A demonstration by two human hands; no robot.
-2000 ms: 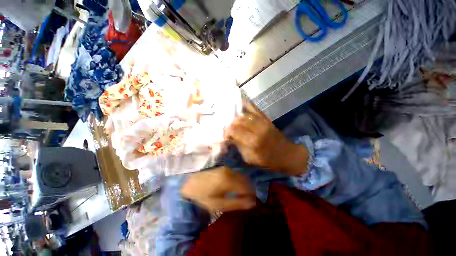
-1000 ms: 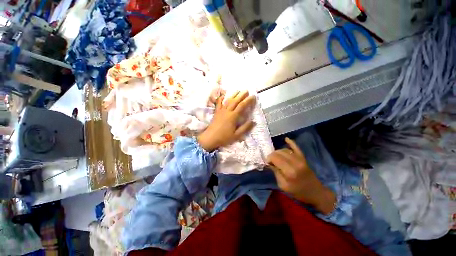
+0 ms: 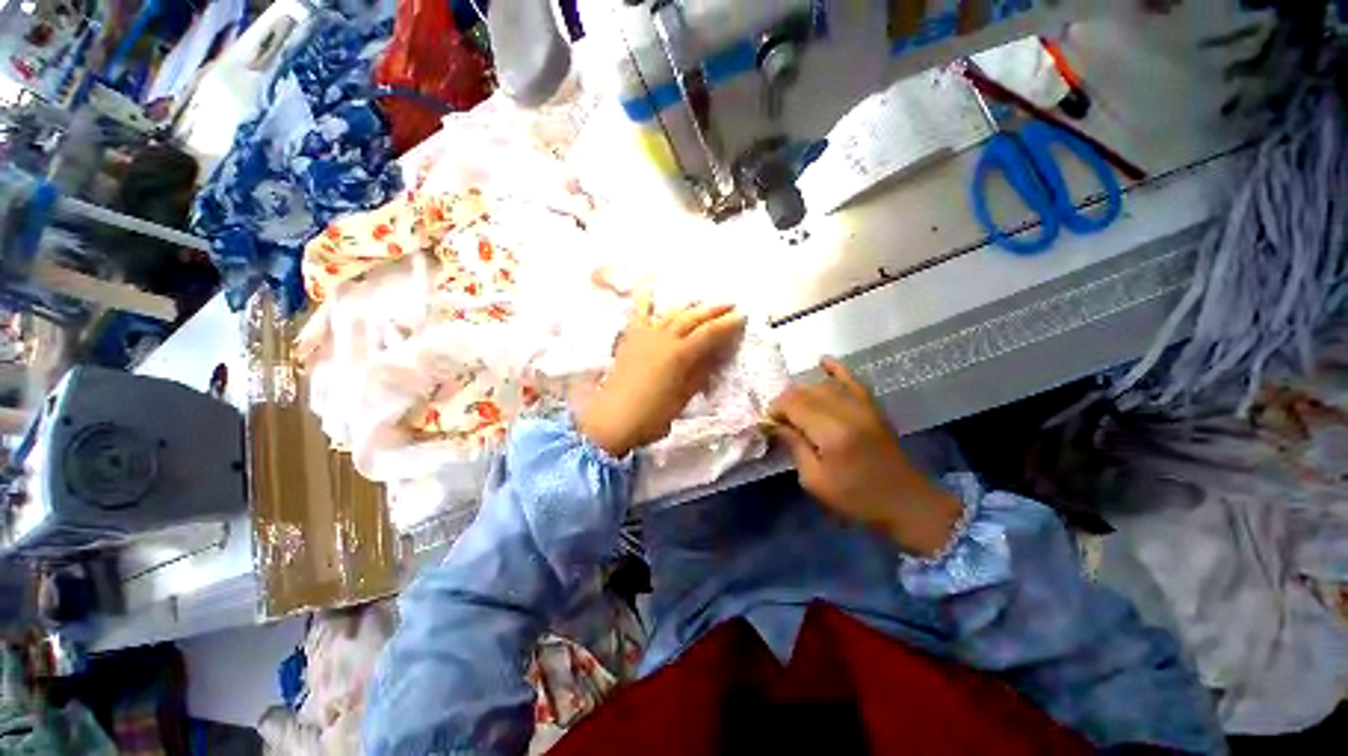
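A pale pink-cream garment piece with orange-red flowers [image 3: 476,322] lies crumpled on the table in front of the sewing machine [image 3: 724,67]. Its shirred panel [image 3: 739,387] is at the right, near the table's front edge. My left hand [image 3: 661,369] lies on the cloth with its fingers below the presser foot and needle [image 3: 722,203]. My right hand [image 3: 846,448] pinches the panel's right edge between thumb and finger. The cloth near the needle is washed out by bright light.
Blue-handled scissors [image 3: 1047,186] and a thin dark-red tool [image 3: 1053,118] lie right of the needle. Pale strips [image 3: 1274,244] hang at the right. Blue floral cloth [image 3: 303,155] is at the far left edge, brown taped cardboard [image 3: 303,510] at the left. Cloth heaps lie below.
My left hand came up from near the lap onto the cloth. Since one second ago, both hands and the panel's edge have shifted slightly away from me, and my right hand still holds the edge.
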